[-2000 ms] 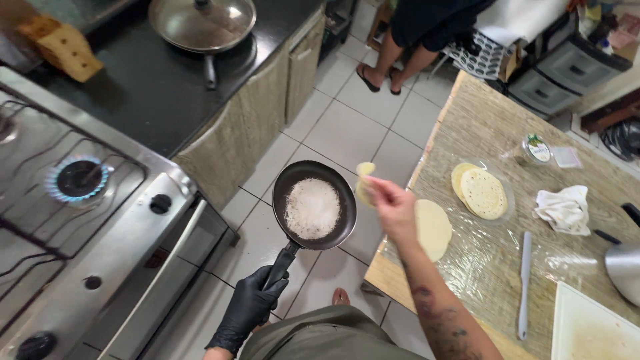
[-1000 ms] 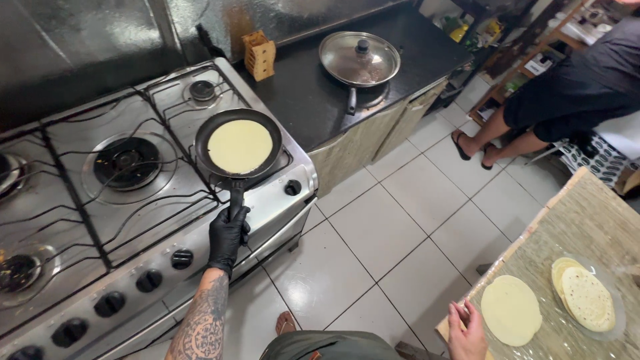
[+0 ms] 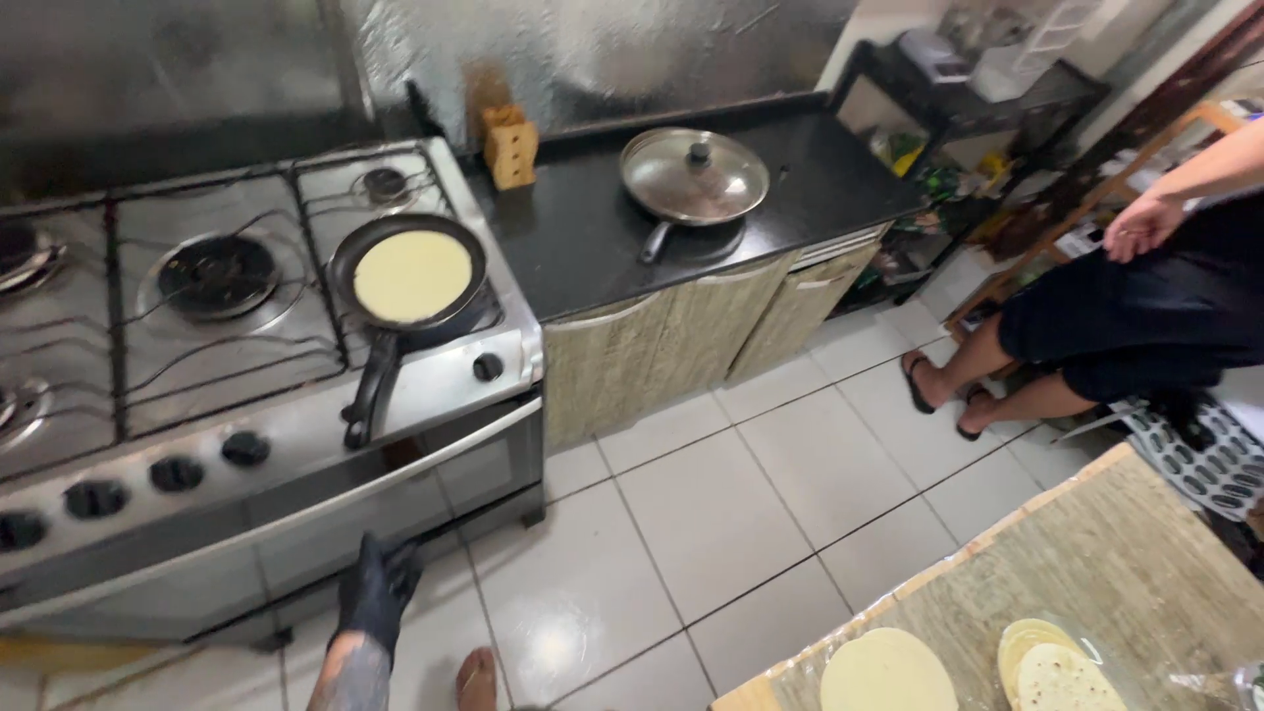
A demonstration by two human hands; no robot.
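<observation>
My left hand (image 3: 377,592), in a black glove, hangs in front of the oven door with its fingers apart and holds nothing. Above it, a black frying pan (image 3: 341,267) rests on the front right burner of the gas stove, its handle pointing toward me. A pale round flatbread (image 3: 413,276) lies flat in the pan. On the wooden table at the lower right is a pale dough round (image 3: 887,676), and beside it a small stack of flatbreads (image 3: 1062,676), the top one with brown spots. My right hand is out of view.
A lidded pan (image 3: 694,178) and a wooden block with holes (image 3: 511,148) stand on the black counter (image 3: 583,247). Another person (image 3: 1116,306) stands at the right, beyond the wooden table (image 3: 1086,553). The oven handle (image 3: 296,513) runs along the stove front.
The pan, earlier held over the floor with a whitish layer in it, came onto the stove with the flatbread inside. My left hand has let go of its handle and moved down. My right hand has left view.
</observation>
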